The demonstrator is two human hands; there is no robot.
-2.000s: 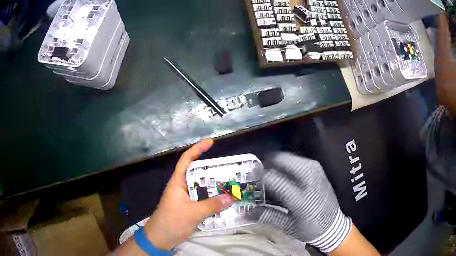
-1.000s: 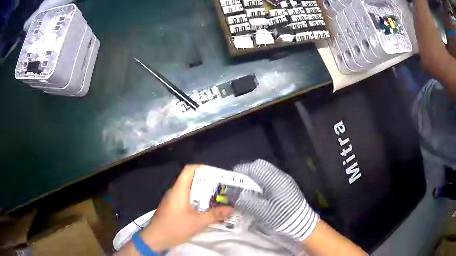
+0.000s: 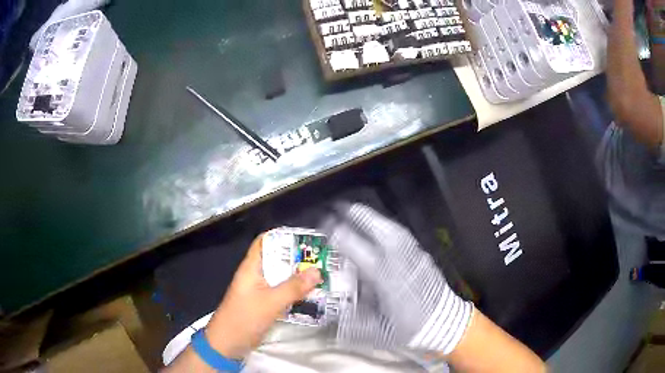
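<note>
A white housing shell point(image 3: 278, 256) is held over my lap, its open side facing up, with a green circuit board point(image 3: 321, 256) and a yellow part inside. My bare left hand point(image 3: 257, 297) grips the shell from the left, thumb on the board. My right hand point(image 3: 397, 280), in a grey-white striped glove, is at the shell's right side, its fingers blurred. Whether it grips the shell or only touches it cannot be told.
Housing shells point(image 3: 98, 87) are stacked at the bench's left. A slim dark stick point(image 3: 232, 122) and small black block point(image 3: 346, 124) lie on the bench. A cardboard tray point(image 3: 324, 62) holds white blocks. Filled housings point(image 3: 510, 55) stand right, near another person's arm point(image 3: 633, 76). A black "Mitra" bin point(image 3: 554, 240) is beside my lap.
The shell was tilted up a second ago and now lies flatter, turned so its black part is at the bottom. My right hand has shifted around its right side. The view has moved slightly right.
</note>
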